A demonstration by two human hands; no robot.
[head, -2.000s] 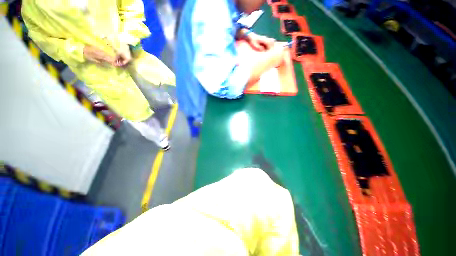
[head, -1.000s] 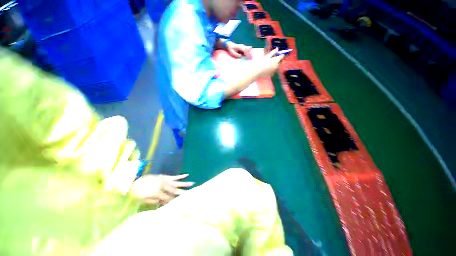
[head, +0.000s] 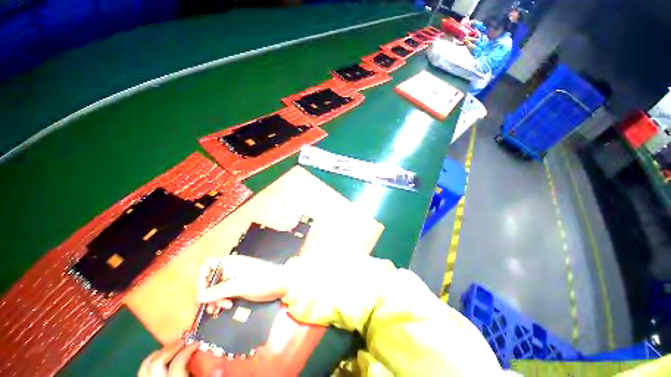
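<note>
A black circuit board [head: 268, 244] lies on an orange mat [head: 313, 195] in front of me, with silvery parts along its near edge. My right hand [head: 239, 283] is over the board's middle and holds thin tweezers [head: 200, 315] like a pen. Their lower end points at the near left part of the silvery edge; the tip is too small to make out. My left hand [head: 171, 361] is at the bottom, cut off by the picture's edge, with its fingertips by that edge. Whether they grip the board cannot be told.
Black boards on red bubble wrap [head: 55, 316] line the green conveyor from left to far right. A clear strip [head: 359, 168] lies beyond the mat. Another orange mat [head: 429, 94] lies farther along the bench. A worker in blue [head: 493, 53], a blue cart [head: 553, 110] and a blue crate [head: 515, 328] are at right.
The view has swung to my mat and board. Both my hands and the tweezers are now in view. The yellow-clad person and the nearby worker in blue seen before are out of view.
</note>
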